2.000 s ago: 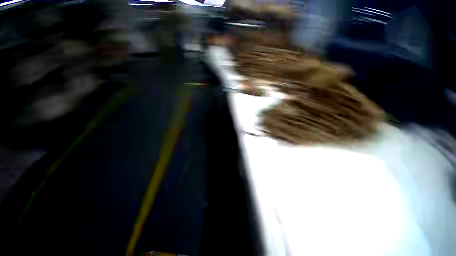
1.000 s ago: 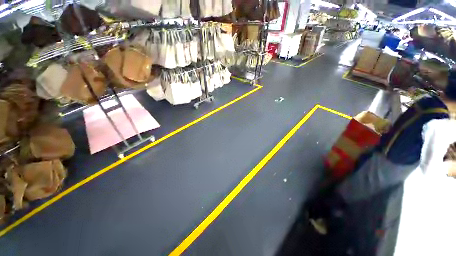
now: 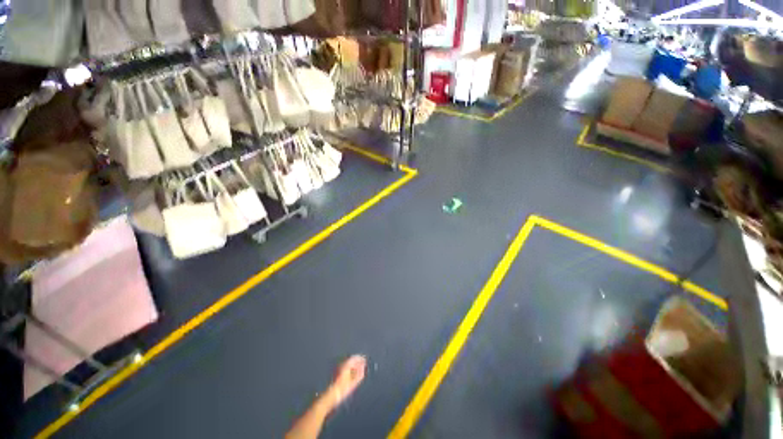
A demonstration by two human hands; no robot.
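My left hand [image 3: 349, 377], bare and small, reaches in from the bottom edge over the grey floor. Its fingers look curled, but blur hides whether they are closed. No held thing shows. My right hand is out of the picture. Nearest at the lower right are a blurred red-and-brown object [image 3: 631, 396] and an open brown box [image 3: 706, 364] with something pale inside. My hand touches neither.
Cream bags [image 3: 193, 225] hang on racks at left, beside a pink sheet [image 3: 90, 296]. Yellow lines [image 3: 468, 321] mark the grey aisle. Brown cartons [image 3: 644, 111] stand at the back right. A table edge [image 3: 764, 279] runs along the right.
The view has moved forward along the aisle, and the left racks are closer. My left hand has come into view. The dark-clothed person at right is out of view.
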